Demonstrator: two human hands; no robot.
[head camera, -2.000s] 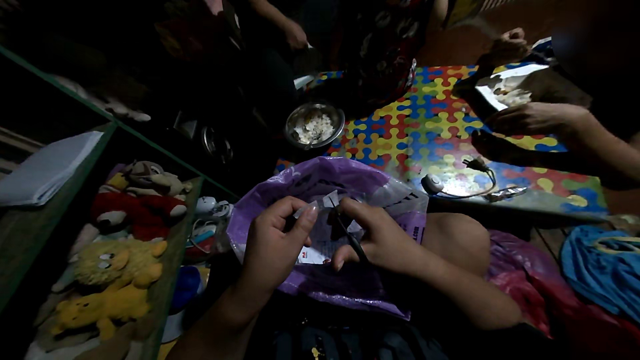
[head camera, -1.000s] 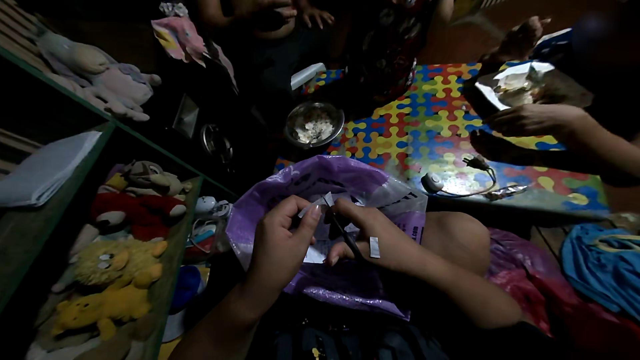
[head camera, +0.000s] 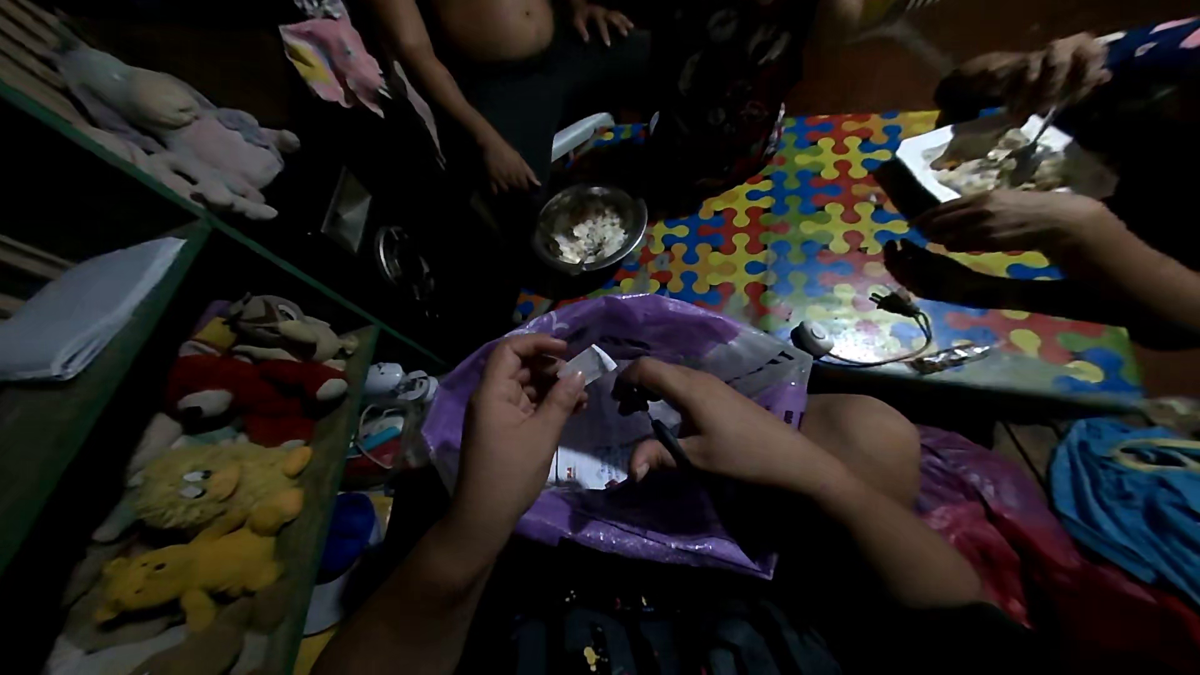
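Note:
My left hand holds a small piece of white paper between thumb and fingers. Just right of it, my right hand grips a dark-handled tool, which looks like scissors; its blades cannot be made out. Both hands are over an open purple plastic bag spread across the lap. A white printed paper lies inside the bag, beneath the hands.
Ahead stands a puzzle-patterned table with a metal bowl of food and a plug and cord. Another person holds a white food container at right. Stuffed toys fill a green-edged shelf at left.
A small pale piece seen by my right hand one second ago no longer shows there. The paper in my left hand now stands apart from the tool. At right, a utensil now shows in the other person's container.

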